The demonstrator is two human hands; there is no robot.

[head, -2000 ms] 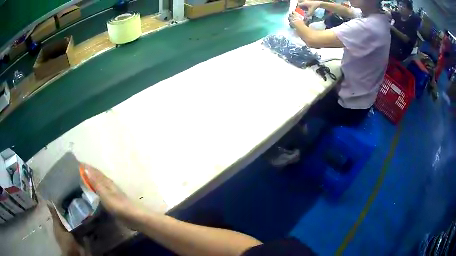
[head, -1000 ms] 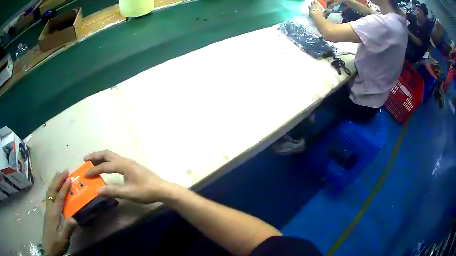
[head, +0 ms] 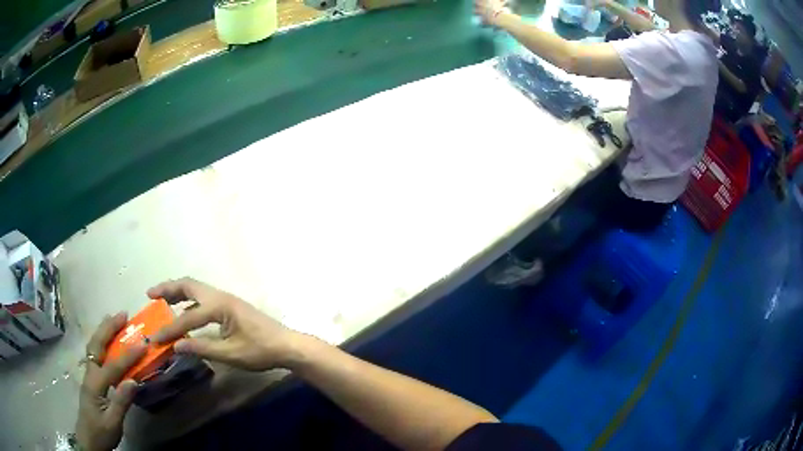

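Note:
A retail box point(head: 145, 339) with an orange top and dark side stands near the front edge of the white bench, at lower left. My left hand point(head: 104, 383), with a ring, is around its left side, fingers on the orange top. My right hand point(head: 216, 328) is at its right side, fingertips on the top's edge. The orange top looks slightly raised. The box's far side is hidden. Open retail boxes point(head: 28, 295) with white flaps stand in a row at the left edge.
The long white bench point(head: 352, 189) runs beside the green conveyor point(head: 308, 97). Bagged dark parts point(head: 546, 86) lie near a seated person point(head: 671, 114) on a blue stool point(head: 607, 282). A red basket point(head: 720, 176), pale tape roll point(head: 246, 21) and brown carton point(head: 112, 63) stand beyond.
The open box two seconds ago now shows its orange top over the opening. Since one second ago my fingers have shifted on the top. The other person's arm has reached over the conveyor.

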